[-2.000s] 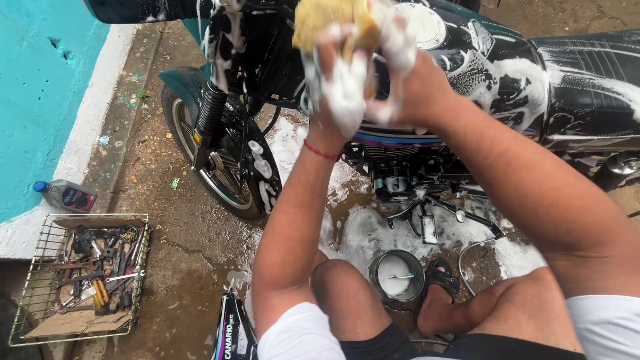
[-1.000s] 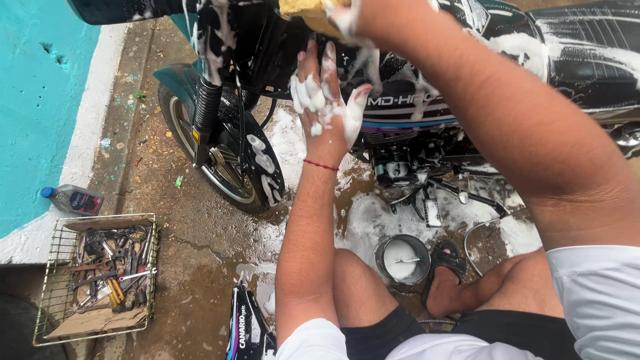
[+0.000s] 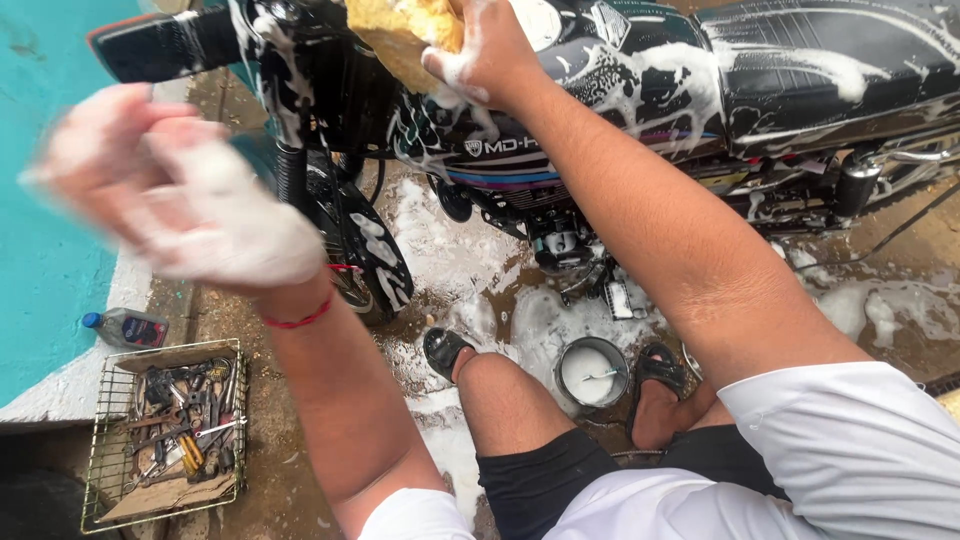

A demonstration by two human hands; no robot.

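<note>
My right hand (image 3: 487, 56) grips a yellow sponge (image 3: 409, 34) over the front of the fuel tank of a black motorcycle (image 3: 637, 90). Lather streaks the tank and the seat (image 3: 832, 67). My left hand (image 3: 180, 187), blurred and coated in white foam, is raised at the left with nothing in it, below the foamy mirror or lever part (image 3: 161, 45) near the handlebar. The front wheel's fender (image 3: 375, 255) carries patches of foam. A bucket of suds (image 3: 592, 373) with a thin stick-like thing in it stands between my feet.
A wire basket (image 3: 241, 420) of wrenches, pliers and other tools rests on the wet ground at the lower left. Behind it lies a bottle with a blue cap (image 3: 133, 328), near the turquoise wall (image 3: 45, 225). Foam and water cover the ground below the motorcycle.
Two seconds ago both hands were together at the sponge. A second ago my left hand was spread against the tank's side; it has moved left, off the motorcycle. The sponge stays in my right hand.
</note>
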